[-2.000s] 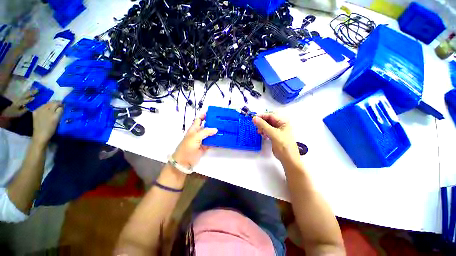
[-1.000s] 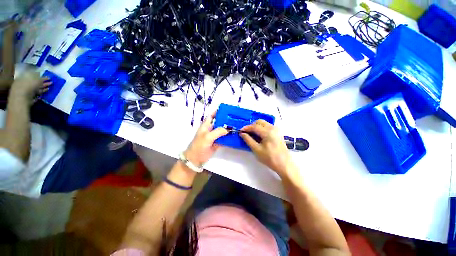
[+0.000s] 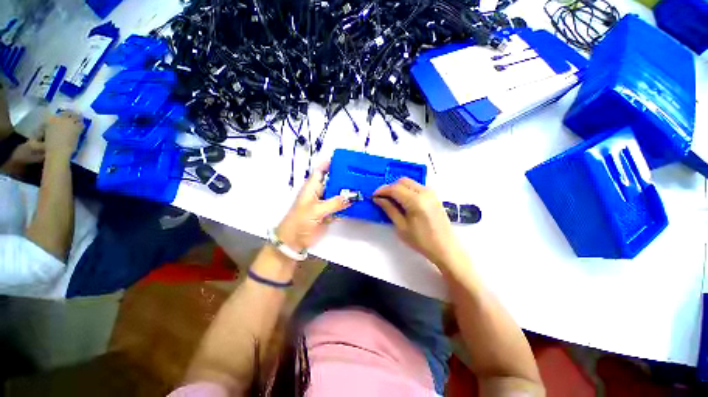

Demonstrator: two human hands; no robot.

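Note:
A blue insert tray [image 3: 365, 165] with moulded slots is held over the white table. My left hand [image 3: 312, 211] grips its left edge, thumb on top beside a small silvery cable plug [image 3: 352, 197] in the lower slot. My right hand [image 3: 409, 208] is over the tray's right part, fingertips pinched near the lower slot; what is between them is too small to tell. A black coiled cable bundle [image 3: 463, 212] shows just right of the tray, partly behind my right hand.
A large loose cable pile [image 3: 287, 62] lies behind. Printed cards [image 3: 497, 85], a nested tray stack [image 3: 598, 194] and a larger tray stack [image 3: 636, 89] are at right. Filled trays [image 3: 140, 167] are at left, beside another person's arm [image 3: 56, 186].
The tray was turned slightly. My right hand moved from the tray's upper right edge down to the lower slot. A plug now shows by my left thumb, and the coil at right shows more.

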